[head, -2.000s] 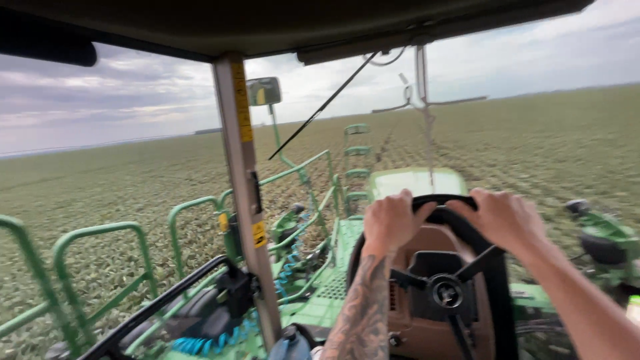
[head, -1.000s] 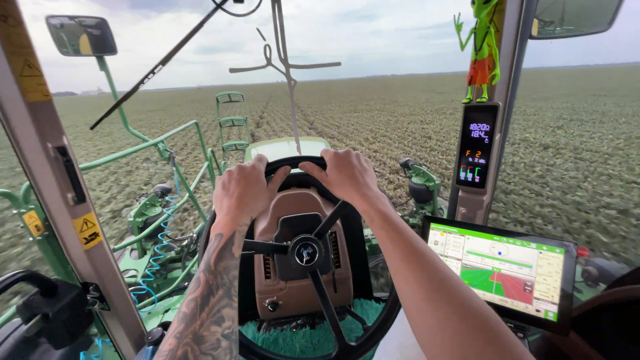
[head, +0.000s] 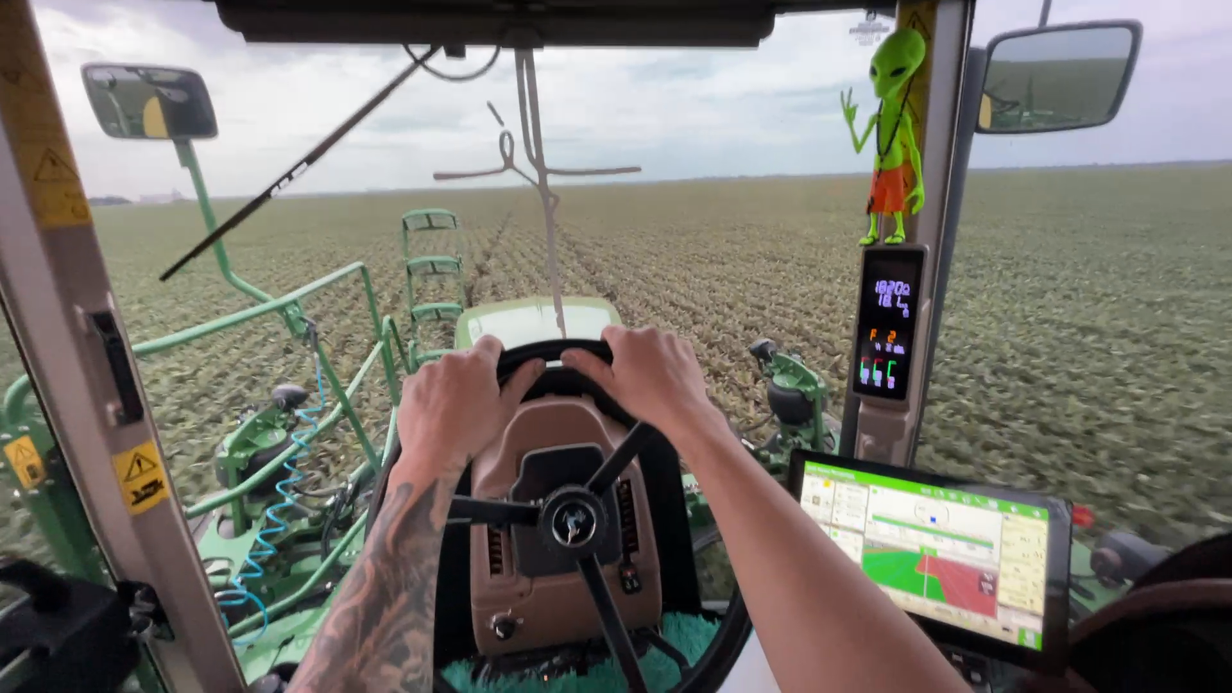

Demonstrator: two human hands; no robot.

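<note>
My left hand [head: 462,399] is closed over the upper left of the rim of a black steering wheel [head: 712,664], its thumb along the top. My right hand [head: 650,375] grips the upper right of the same rim, the two thumbs a short gap apart. Tattoos cover the left forearm. The wheel has dark spokes and a round hub with a deer emblem [head: 574,523]. Behind it stands a brown steering column console [head: 539,606]. Both palms are hidden from view.
A display screen [head: 934,549] stands at lower right, below a narrow pillar readout [head: 887,322] and a green alien figure [head: 890,135]. Through the windshield show a pale green hood [head: 549,318], green railings [head: 250,308], a wiper [head: 298,173], mirrors [head: 1059,77] and crop rows [head: 674,231].
The view has turned and levelled strongly from the first frame, bringing the screen and figure into sight. Both hands stay on the top of the steering wheel, whose spokes sit at a slightly different angle.
</note>
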